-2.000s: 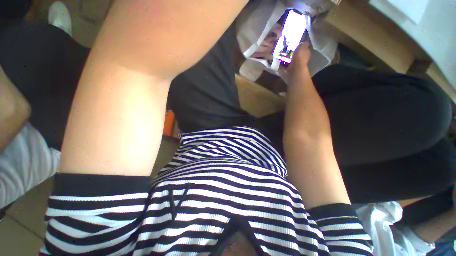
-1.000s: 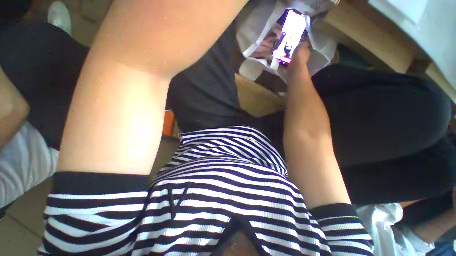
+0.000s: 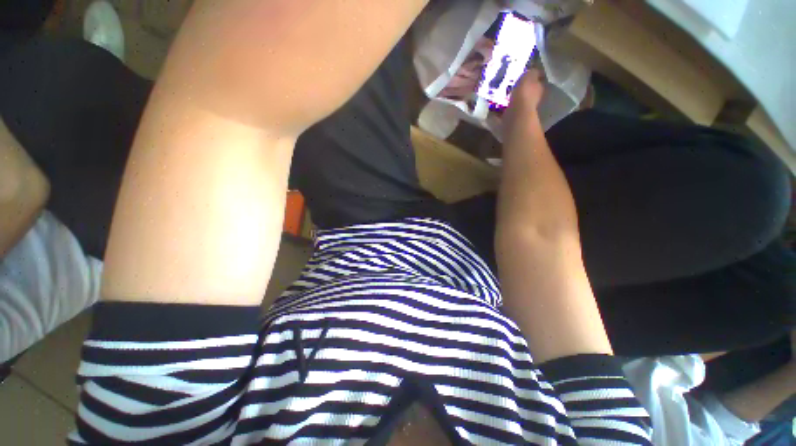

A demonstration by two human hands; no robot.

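Observation:
A smartphone (image 3: 509, 59) with a bright, washed-out screen is held low over the knees, in front of an open plastic bag. My right hand (image 3: 527, 90) holds it at its lower right edge; the hand is small and its fingers are partly hidden or blurred. My left forearm is large and close to the camera. It runs up out of the top edge, so my left hand is out of the picture.
A translucent white bag (image 3: 564, 81) with pinkish contents is behind the phone. A table edge (image 3: 650, 65) with a white surface is at the upper right. People sit close on both sides. An orange object (image 3: 294, 212) is by my lap.
The picture on the phone screen has changed, and the phone has shifted very slightly upward. My arms have barely moved.

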